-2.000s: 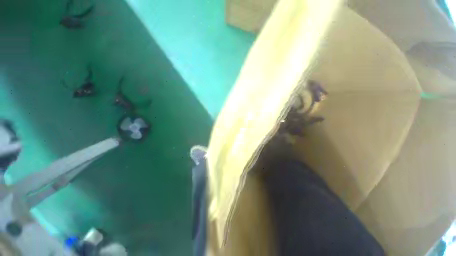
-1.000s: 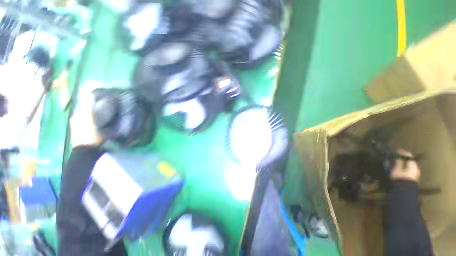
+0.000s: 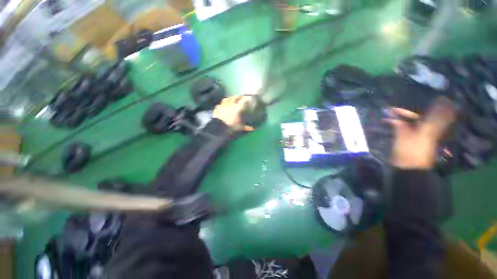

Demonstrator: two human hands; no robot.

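Observation:
My left hand [image 3: 231, 112] reaches out to the middle of the green surface, its fingers around the side of a round dark unit [image 3: 254, 111] that looks like a fan head. My right hand [image 3: 417, 136] is over the pile of black fans [image 3: 466, 125] at the right. It is blurred, with thumb and fingers apart; whether it holds a fan is hard to tell. A fan with pale grey blades [image 3: 340, 204] faces up, left of my right sleeve.
A white-topped box with blue sides [image 3: 324, 134] stands between my hands, with a thin cord. More black units [image 3: 161, 117] lie beyond my left arm and at far left [image 3: 90, 95]. A pale blurred rod [image 3: 82, 193] crosses the left foreground. A blue bin-like box [image 3: 182, 49] stands at the back.
The view has swung from the carton to the green surface. My right hand is out of the carton and over the fan pile. My left hand is now on a round dark unit mid-surface.

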